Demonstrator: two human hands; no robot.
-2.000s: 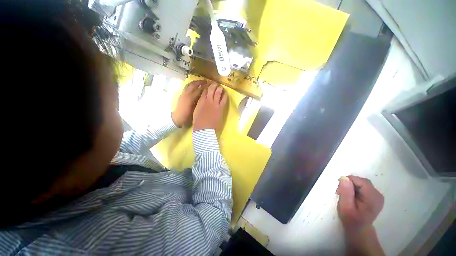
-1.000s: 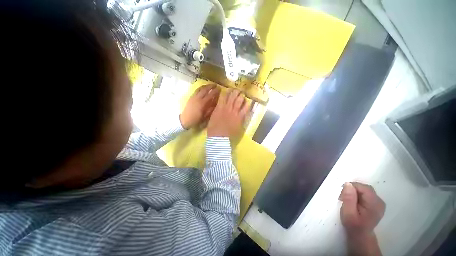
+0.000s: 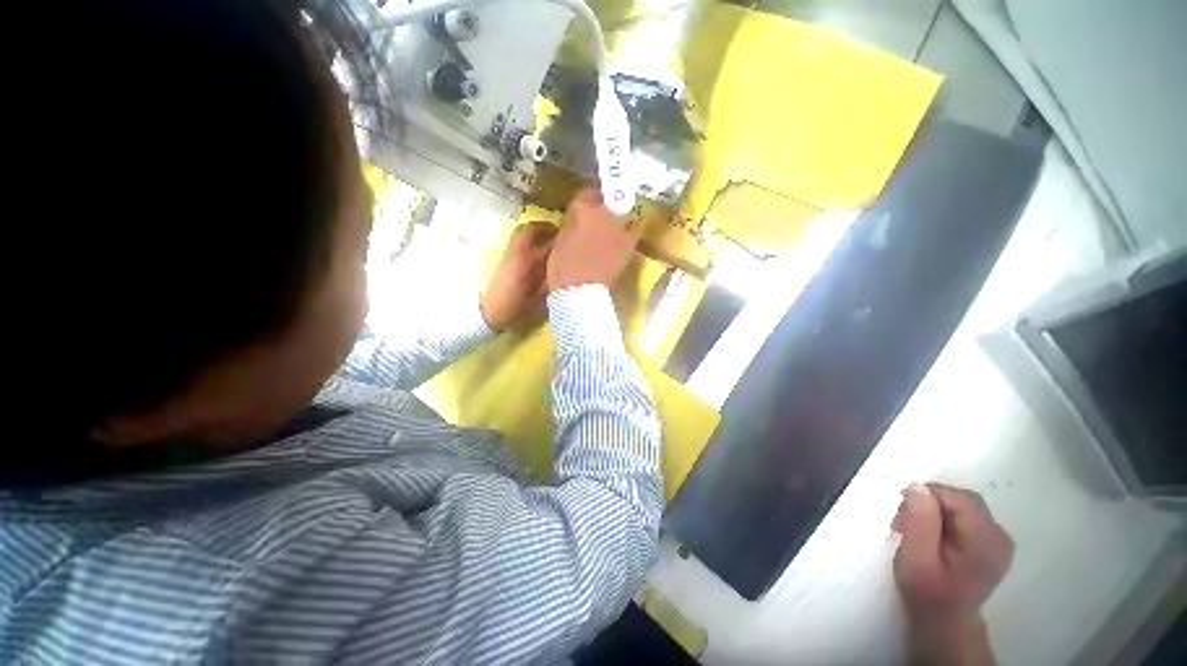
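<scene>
My right hand [image 3: 954,549] rests at the lower right on the white table [image 3: 833,572], fingers curled into a loose fist, nothing visible in it. My left hand is not in view. A person in a striped shirt [image 3: 430,520] has both hands on the yellow panel [image 3: 521,397] at the brass-yellow clamp bar [image 3: 674,247]. One hand [image 3: 592,241] reaches under the white sewing lamp [image 3: 612,143]; the other [image 3: 521,276] lies just left of it. Another part of the yellow sheet [image 3: 820,98] lies behind the clamp.
A long dark sheet [image 3: 859,351] lies diagonally between the panel and my right hand. A screen in a pale frame [image 3: 1132,364] stands at the right edge. The white sewing head [image 3: 456,91] is at the upper left. The other person's head fills the left side.
The other person's nearer hand has moved up from the panel to beneath the lamp. The whole view has shifted slightly, and my right hand keeps its closed pose on the table.
</scene>
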